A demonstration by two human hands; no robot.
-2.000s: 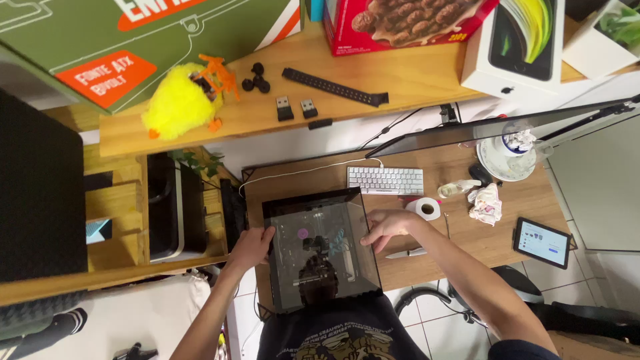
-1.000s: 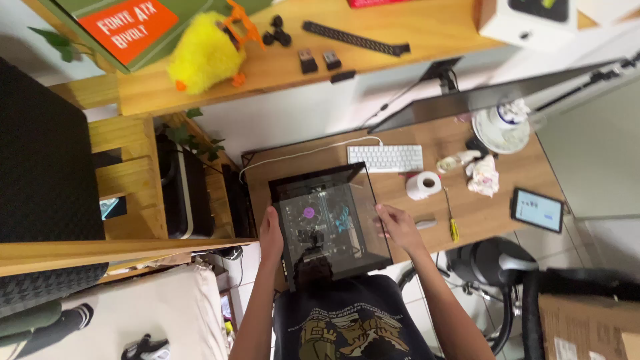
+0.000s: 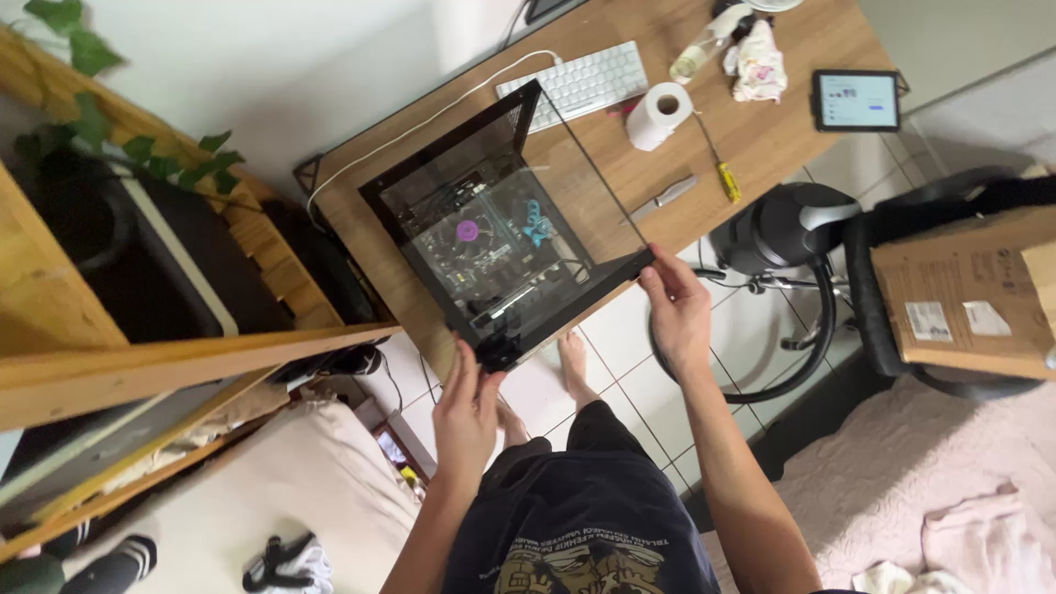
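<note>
A black computer case (image 3: 569, 301) with a glass side panel (image 3: 503, 239) lies on the desk at its front edge. Through the glass show a motherboard, a purple round part and light-blue coiled pieces. My left hand (image 3: 466, 404) grips the case's near left corner, fingertips on the frame. At the near right corner, my right hand (image 3: 676, 309) pinches the frame between thumb and fingers. Whether the panel is separate from the frame I cannot tell.
On the wooden desk (image 3: 693, 223) are a white keyboard (image 3: 590, 78), a paper roll (image 3: 657, 117), a knife (image 3: 664, 198), a yellow-handled screwdriver (image 3: 728, 181) and a tablet (image 3: 856, 101). Wooden shelving (image 3: 206, 351) stands left; a vacuum cleaner (image 3: 775, 231) and cardboard box (image 3: 969, 289) are right.
Both hands have moved from the sides of the case to its near corners. The case now sits turned at an angle on the desk. The view has shifted down and closer.
</note>
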